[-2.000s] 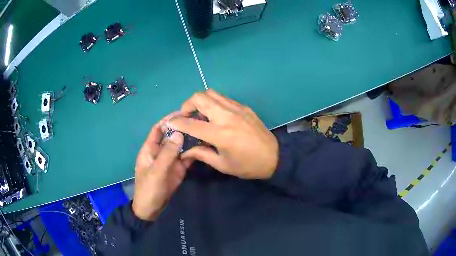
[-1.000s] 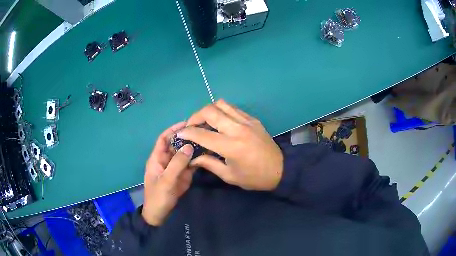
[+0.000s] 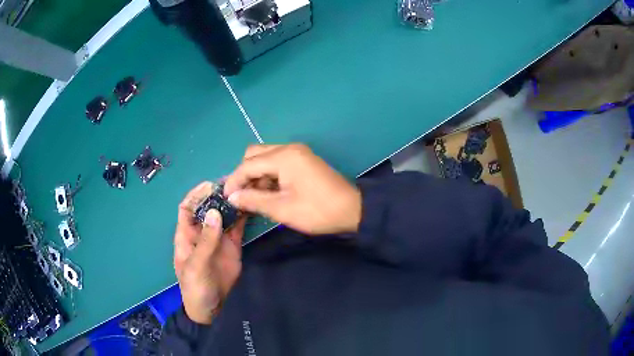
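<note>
My left hand [image 3: 208, 254] holds a small dark module assembly [image 3: 217, 208] above the front part of the green mat, with the thumb on its face. My right hand [image 3: 292, 191] is at the module's upper right side, with thumb and index fingertips together against its edge. Whether a small part or wire is between those fingertips cannot be told. The module's underside is hidden by my left fingers.
Dark inner parts [image 3: 147, 164] lie in two pairs on the left mat. Square cover plates [image 3: 67, 233] line the left beside black trays [image 3: 28, 278]. The electric screwdriver [image 3: 215, 45] and screw feeder [image 3: 281, 31] stand at the back. A cardboard box [image 3: 511, 167] is on the floor.
The view has turned, and the bench items sit at a new angle. My right hand has opened off the module, which now shows more, and only its fingertips stay at the edge.
</note>
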